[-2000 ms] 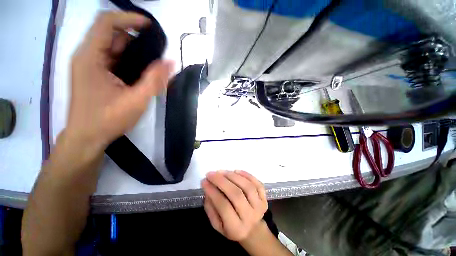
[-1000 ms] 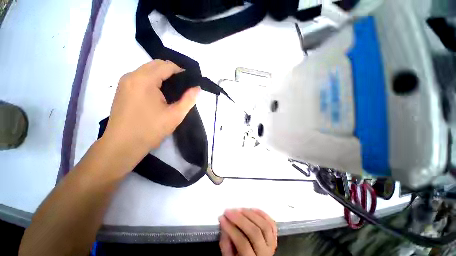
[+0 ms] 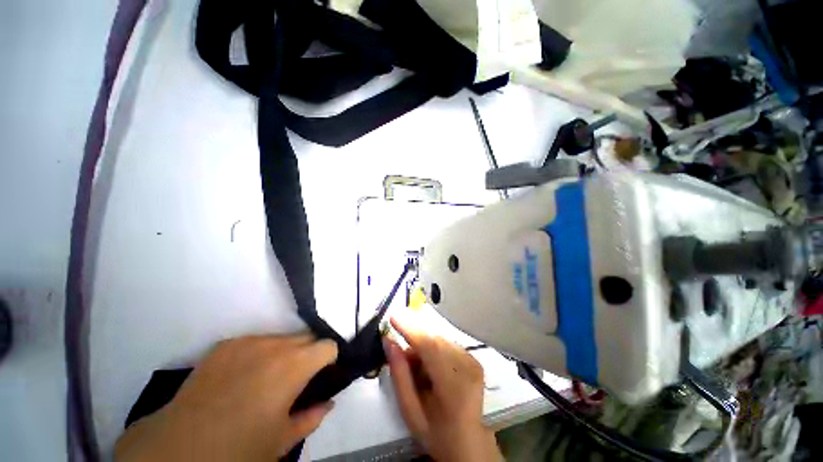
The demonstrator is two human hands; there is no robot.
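The black fabric strip (image 3: pixel 287 212) runs down from a looped heap at the back to my hands, left of the sewing machine head (image 3: pixel 577 280). My left hand (image 3: pixel 239 397) grips the strip near the front edge. My right hand (image 3: pixel 442 388) is beside it, with thumb and forefinger at the strip's end; a tiny pale piece shows at the fingertips. A narrow dark end points from the hands up to the needle area (image 3: pixel 412 266), which the head partly hides.
A purple-grey strip (image 3: pixel 86 207) runs down the table at the left. A white paper label (image 3: pixel 507 36) lies over the black loops at the back. A black cable (image 3: pixel 577 420) curves below the machine head. Mixed cloth lies at the right.
My right hand has moved from the table edge up to the strip end. My left hand has moved down with the strip. The view has shifted, showing more of the machine head and the heap behind.
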